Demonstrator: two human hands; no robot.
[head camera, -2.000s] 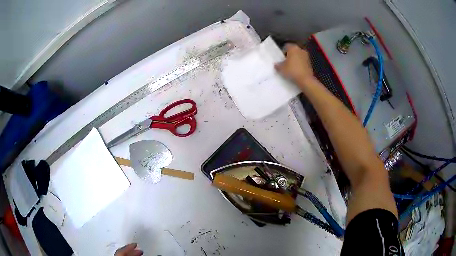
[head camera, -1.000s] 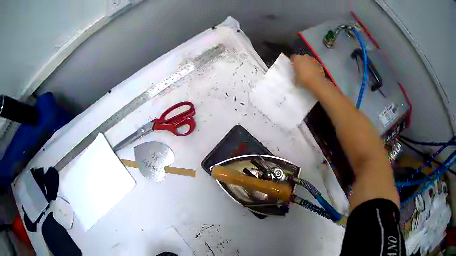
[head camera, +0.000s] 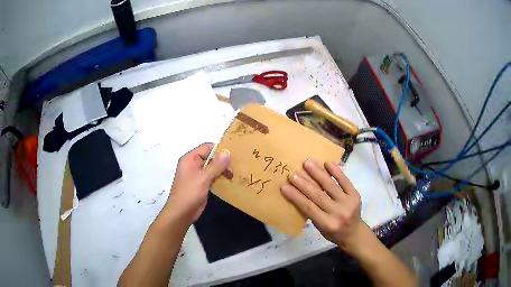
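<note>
A tan card template (head camera: 263, 162) with handwritten marks and dark strips is held up above the table's near part. My left hand (head camera: 196, 176) grips its left edge, thumb on top. My right hand (head camera: 328, 204) lies with its fingers spread flat on its right part; whether it grips the card is hard to tell. A dark fabric piece (head camera: 230, 230) lies on the table below the card, partly hidden by it and my left hand. Another dark rounded piece (head camera: 94, 162) lies at the left.
Steam iron (head camera: 330, 119) on a dark pad, right of the template. Red-handled scissors (head camera: 270, 80), a ruler (head camera: 224, 61), a grey template (head camera: 246, 98) and a white sheet (head camera: 173, 109) lie farther back. Dark scraps and a pale-grey piece (head camera: 84, 107) are at far left. Red-and-grey box (head camera: 392, 106) stands right.
My right hand has left the white sheet near the box, and that sheet no longer shows there. Both hands are now at the tan template. The view has shifted, showing more of the near table.
</note>
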